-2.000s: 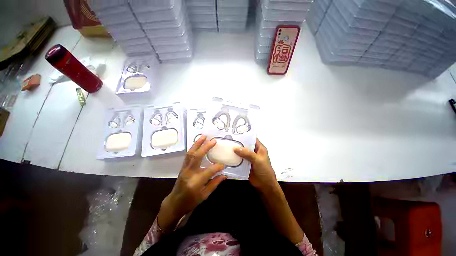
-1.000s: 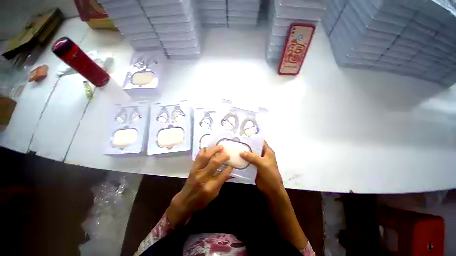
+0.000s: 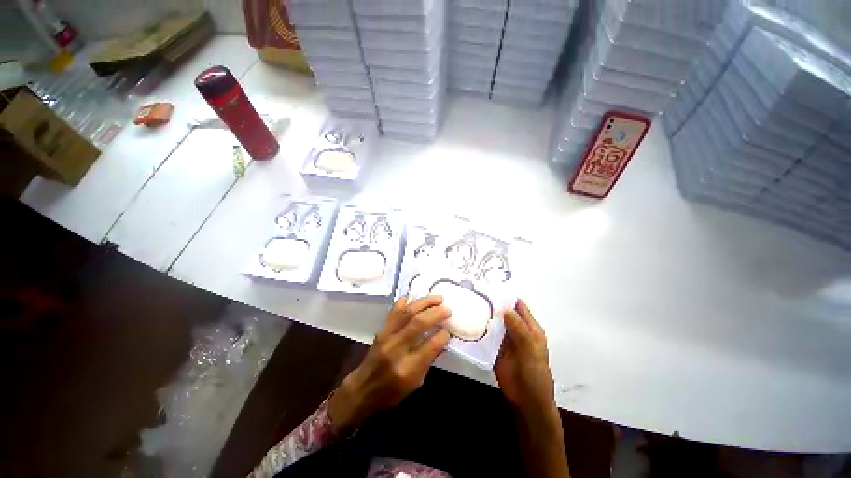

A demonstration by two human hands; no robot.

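A pale blister tray (image 3: 474, 347) lies tilted near the table's front edge, over part of another tray (image 3: 417, 250) at its left. It holds a cream-white charging case (image 3: 469, 315) in its lower hollow and a pair of ear-hook earbuds (image 3: 478, 259) in the upper hollows. My left hand (image 3: 394, 359) grips the tray's left side, its fingertips on the case's left end. My right hand (image 3: 525, 358) holds the tray's right edge. The left thumb is partly hidden.
Two filled trays (image 3: 360, 265) (image 3: 291, 241) lie at the left, another (image 3: 337, 158) behind them. A dark red flask (image 3: 240, 114) lies at far left. Tall tray stacks (image 3: 406, 65) line the back. A red-edged phone (image 3: 609, 155) leans on one. Crumpled clear plastic (image 3: 213, 373) is below the edge.
The whole view has shifted and turned, so table things appear further right. My right thumb has come off the case to the tray's right edge. My left hand stays at the tray.
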